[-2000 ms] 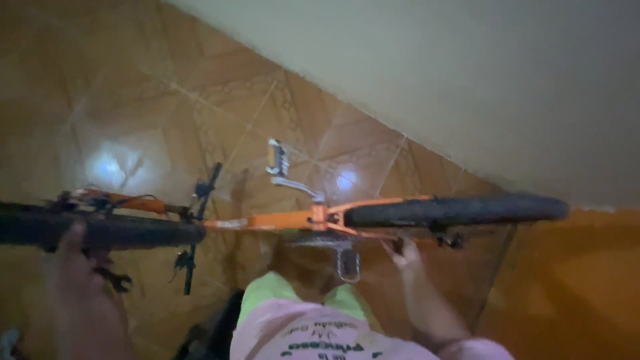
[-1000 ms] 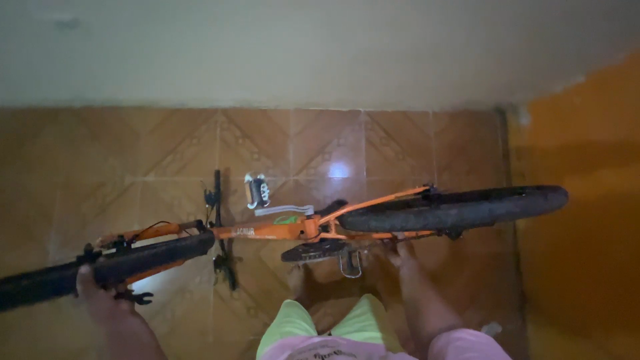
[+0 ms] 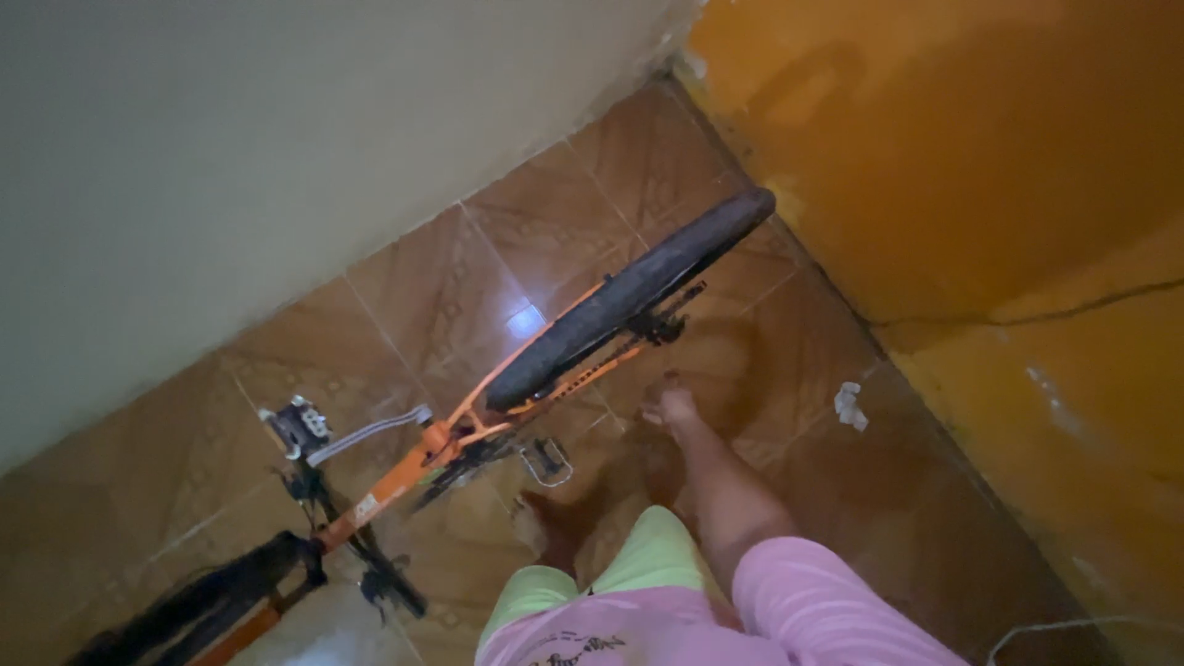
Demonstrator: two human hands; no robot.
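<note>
An orange bicycle frame (image 3: 393,486) lies diagonally below me, wheels up, its handlebar (image 3: 370,546) low near the floor. Its rear tyre (image 3: 620,310) points to the upper right, and the front tyre (image 3: 213,592) runs off at the lower left. One crank arm with a pedal (image 3: 298,427) sticks out left; another pedal (image 3: 548,461) is on the near side by the chainring. My right hand (image 3: 668,400) is beside the rear derailleur (image 3: 659,326), apart from it, with nothing seen in it. My left hand is out of view.
A pale wall (image 3: 231,166) rises beyond the bicycle, and an orange wall (image 3: 999,185) stands at the right, close to the rear tyre. A crumpled white scrap (image 3: 851,407) lies on the tiled floor (image 3: 407,305) near the orange wall. A pale cord (image 3: 1054,627) is at the lower right.
My right hand has come away from the frame beside the rear wheel. My left hand, earlier on the front wheel, has left the view. The view has turned and shifted right.
</note>
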